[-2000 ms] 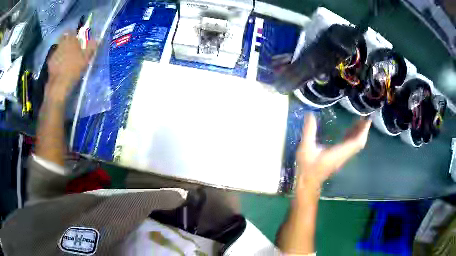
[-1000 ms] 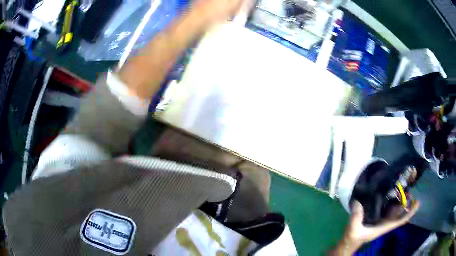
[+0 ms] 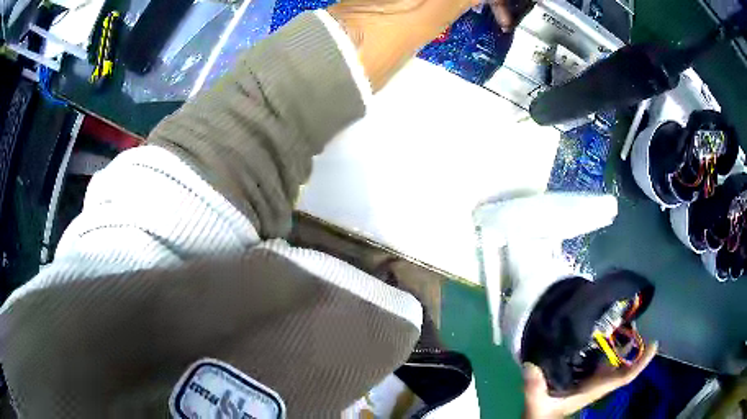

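Observation:
A half-assembled camera unit [image 3: 532, 258] with a white body and bracket is at the mat's right front. Its open black head faces right and shows red, yellow and dark wires. My right hand [image 3: 577, 393] grips the head from below. My left hand [image 3: 491, 10] is at the top edge, partly cut off, beside the silver-white screw feeder [image 3: 565, 33]; its fingertips are blurred and what they hold cannot be told. The black electric screwdriver [image 3: 606, 86] hangs in front of the feeder.
The white mat [image 3: 409, 172] lies over blue plastic sheeting [image 3: 577, 155]. Several open camera heads [image 3: 696, 155] stand at the right. A yellow-black cutter [image 3: 105, 45] and clear plastic [image 3: 176, 69] lie at upper left. My left sleeve crosses the mat's left part.
My right hand has taken hold of one camera unit and drawn it left to the mat's edge. My left hand has moved from the far left to the feeder. The view has shifted.

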